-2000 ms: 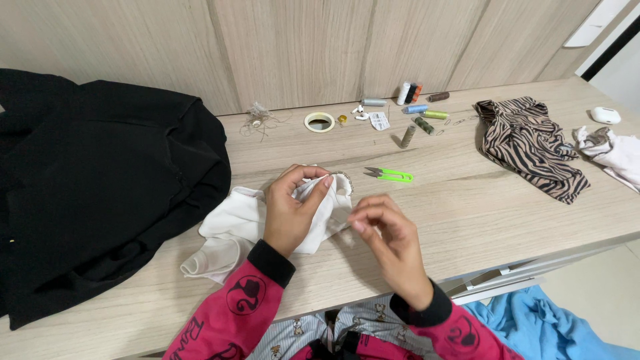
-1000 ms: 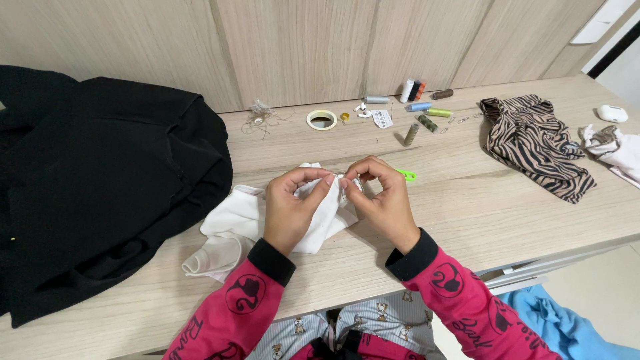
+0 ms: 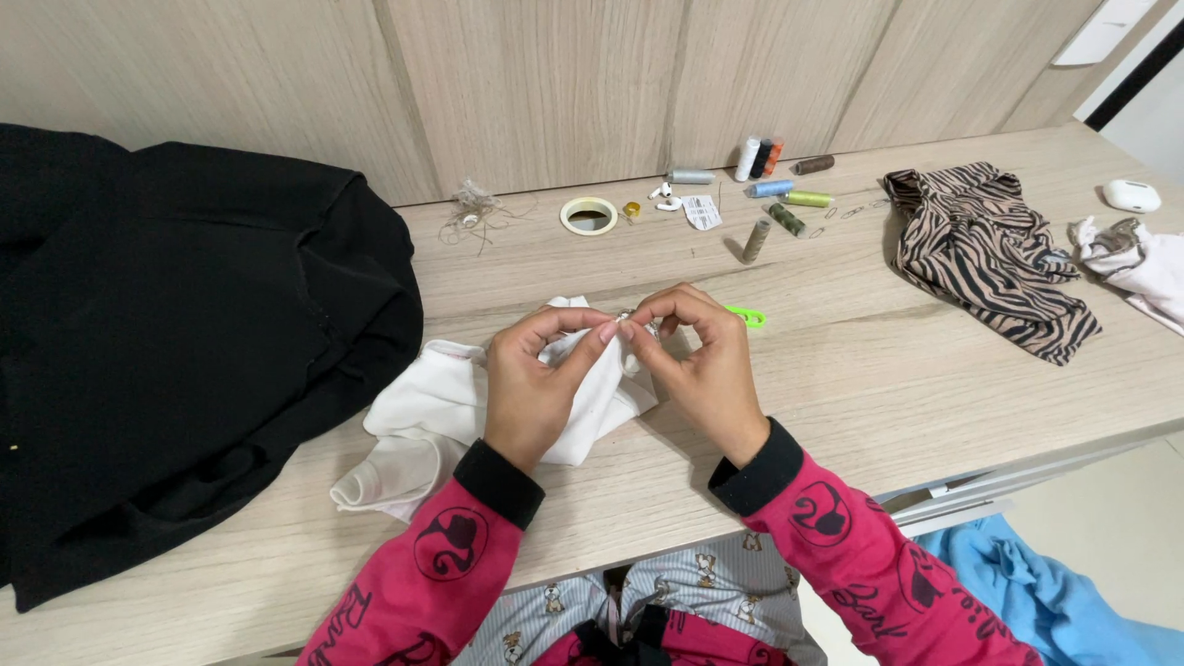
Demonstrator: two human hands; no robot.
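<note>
A white cloth garment [image 3: 435, 393] lies bunched on the wooden desk, its upper edge lifted between my hands. My left hand [image 3: 546, 375] pinches that edge between thumb and forefinger. Close against it, my right hand [image 3: 698, 361] has its thumb and forefinger together at the same edge; whether a needle or thread is between them is too small to tell. Just behind my right hand, the bright green handle of thread snips [image 3: 747, 316] shows, the blades hidden.
Black fabric [image 3: 185, 342] covers the desk's left. Along the back are tangled thread [image 3: 474, 213], a tape roll [image 3: 589, 216], earbuds [image 3: 668, 198], several spools [image 3: 756, 240] and safety pins [image 3: 853, 212]. A zebra-print cloth [image 3: 985, 259], pale cloth [image 3: 1138, 264] and white case [image 3: 1130, 195] lie right.
My right hand was lower and apart from the cloth two seconds ago; it has moved up to meet my left fingertips, covering the snips' blades. My left hand has kept its pinch.
</note>
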